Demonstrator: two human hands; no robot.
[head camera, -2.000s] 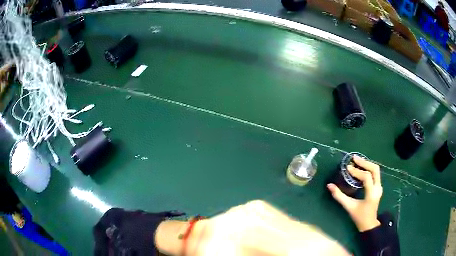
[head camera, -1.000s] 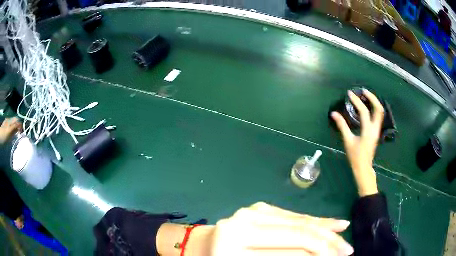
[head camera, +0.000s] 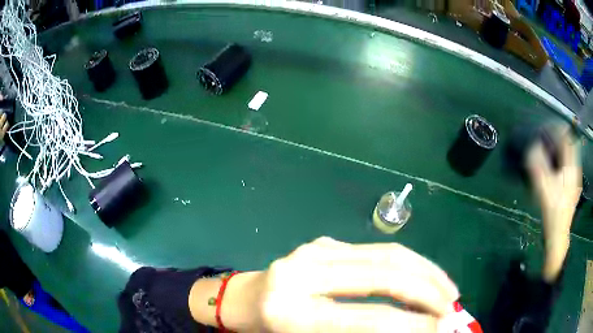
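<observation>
My left hand (head camera: 357, 289), large and close at the bottom with a red bracelet, has its fingers closed on a red and white card (head camera: 465, 320), mostly hidden. My right hand (head camera: 554, 179), blurred at the far right, has its fingers around a blurred black speaker unit (head camera: 525, 146); its far side is hard to make out. Another black unit (head camera: 473, 144) stands upright to the left of that hand, untouched, its glossy top dark. A small clear jar (head camera: 391, 213) with yellowish liquid and a white stick stands nearer, between my hands.
Several black units (head camera: 224, 67) stand or lie at the back left. One black unit (head camera: 117, 194) lies beside tangled white cables (head camera: 55, 123) and a white tub (head camera: 37, 218). A white label (head camera: 258, 100) lies on the green surface (head camera: 312, 188). Another person's hand (head camera: 3, 125) shows at the left edge.
My right hand has left the upright unit and moved right onto another one. The units and label at the back left have shifted right. The red and white card now shows at my left fingertips.
</observation>
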